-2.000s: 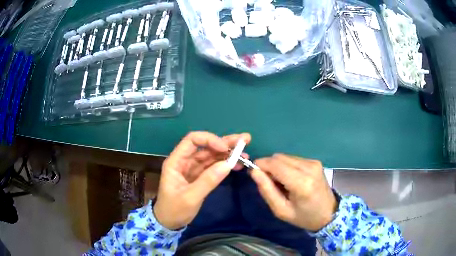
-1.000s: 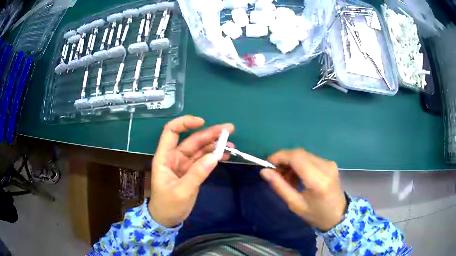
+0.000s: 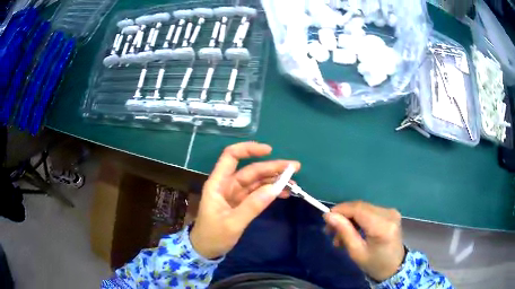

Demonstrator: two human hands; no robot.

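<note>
My left hand (image 3: 240, 197) holds a white T-handle (image 3: 283, 179) between thumb and fingers, with the index finger raised. A silver shaft with a white sleeve (image 3: 309, 198) runs from the handle down to the right. The fingertips of my right hand (image 3: 367, 234) are at the sleeve's far end; their exact grip is hard to see. The joint at the handle is partly hidden by the left fingers. A clear blister tray (image 3: 169, 115) at the upper left holds two rows of assembled T-tools (image 3: 183, 84).
An open clear bag of white handles (image 3: 361, 53) lies at the top. Right of it are loose shafts (image 3: 415, 121), a parts box (image 3: 477, 132) and small white-green parts (image 3: 492, 93). Blue strips (image 3: 34, 73) lie far left. A cardboard box (image 3: 107, 209) stands below the green bench (image 3: 367, 155).
The camera view has turned, so the bench items sit further right and tilted. The right hand has moved outward from the handle along the stem, and more white sleeve shows between the hands.
</note>
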